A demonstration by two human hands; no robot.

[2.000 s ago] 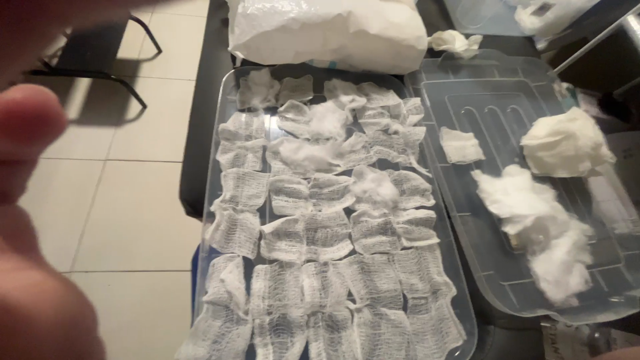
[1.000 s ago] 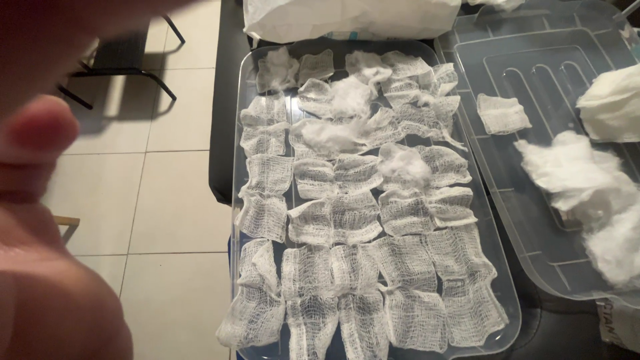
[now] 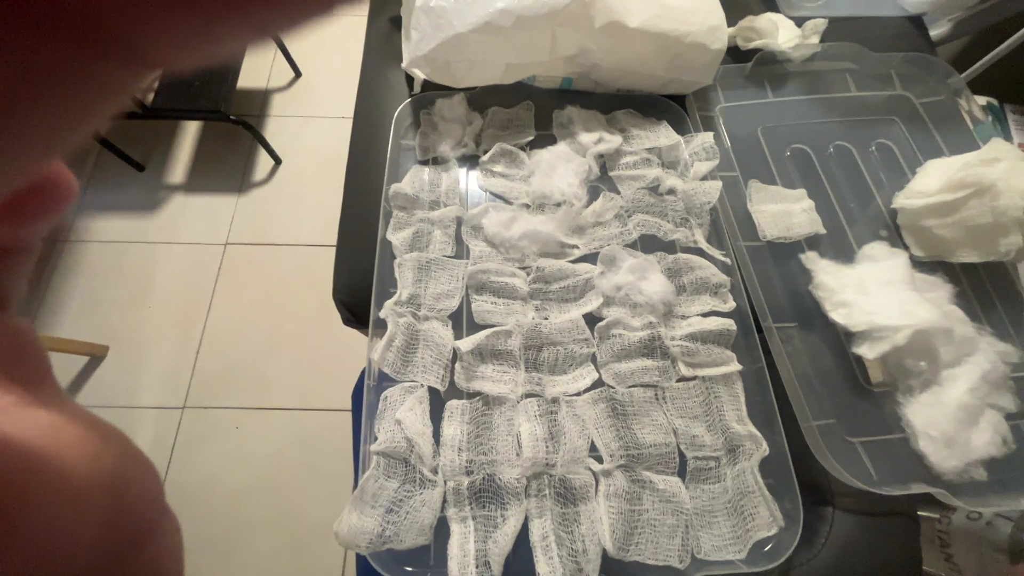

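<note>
A large blurred hand, which looks like my left hand [image 3: 56, 464], fills the left edge very close to the camera; whether it holds anything is hidden. My right hand is out of view. Rows of white gauze squares [image 3: 560, 352] lie in a clear plastic tray or lid [image 3: 788, 512]. Loose cotton tufts [image 3: 636, 280] rest on some upper pieces. To the right, a second clear plastic lid [image 3: 808, 120] carries a small gauze square [image 3: 784, 212], a torn length of cotton wool [image 3: 904, 304] and a bunched white wad [image 3: 960, 200].
Behind the tray lies a white plastic package [image 3: 560, 40], with a crumpled white piece [image 3: 776, 34] to its right. Both lids rest on a black surface [image 3: 356, 272]. Black furniture legs [image 3: 256, 140] stand on the tiled floor [image 3: 272, 320] at left. A printed packet [image 3: 968, 544] sits at lower right.
The view has shifted. The blurred hand stays at the left edge, close to the camera. The gauze and cotton show no plain change.
</note>
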